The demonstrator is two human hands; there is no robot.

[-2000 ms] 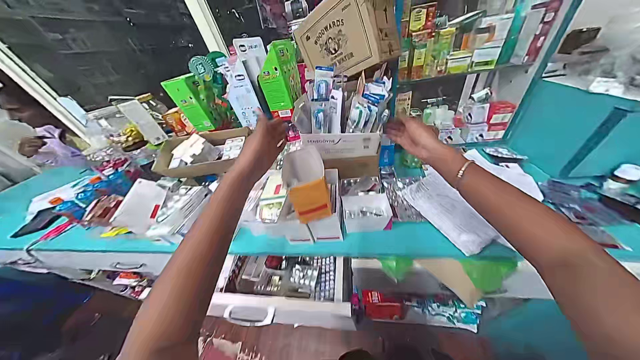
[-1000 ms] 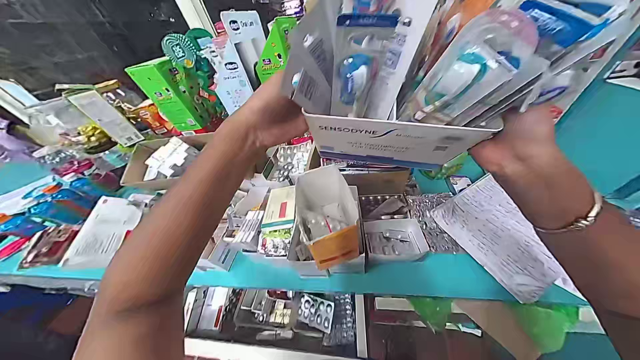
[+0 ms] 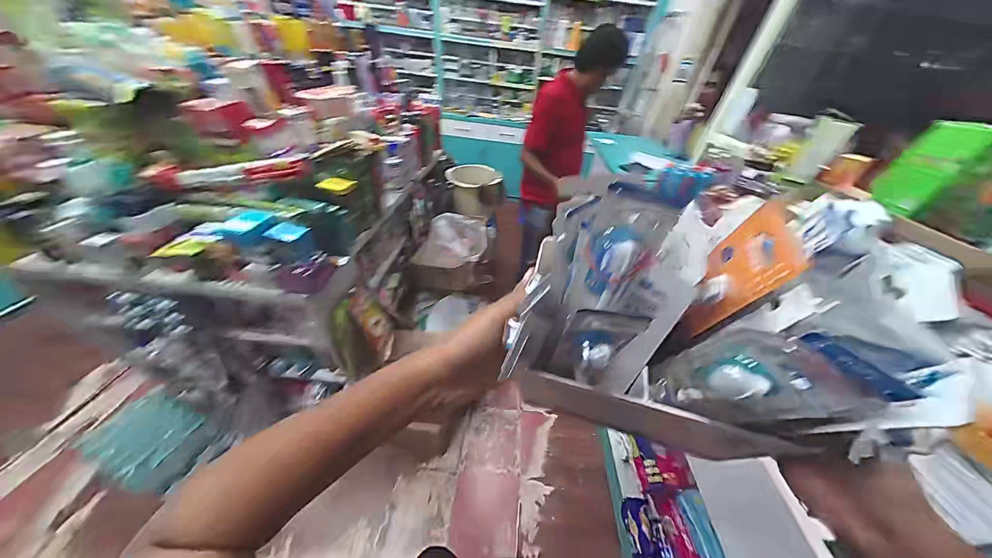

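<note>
A cardboard display box [image 3: 666,418], filled with blister-packed toothbrushes and small packs, is held in front of me at the right of the view. My left hand [image 3: 504,333] grips its left side, with the fingers partly hidden behind the box wall. One blue and clear blister pack [image 3: 616,260] stands upright near that side, and an orange pack [image 3: 752,263] leans in the middle. My right hand [image 3: 860,496] is blurred under the right part of the box, its fingers hidden, and appears to support it.
A person in a red shirt [image 3: 554,139] stands ahead near teal cabinets. Shelving crowded with boxes [image 3: 294,256] runs along the left. A beige bucket [image 3: 474,190] and a bag-lined carton [image 3: 453,248] stand on the aisle floor. A green box [image 3: 934,167] is on the counter at right.
The display box stood on the counter among other goods, was lifted in both hands, and is now held beside the counter over the aisle. The view has swung far to the left.
</note>
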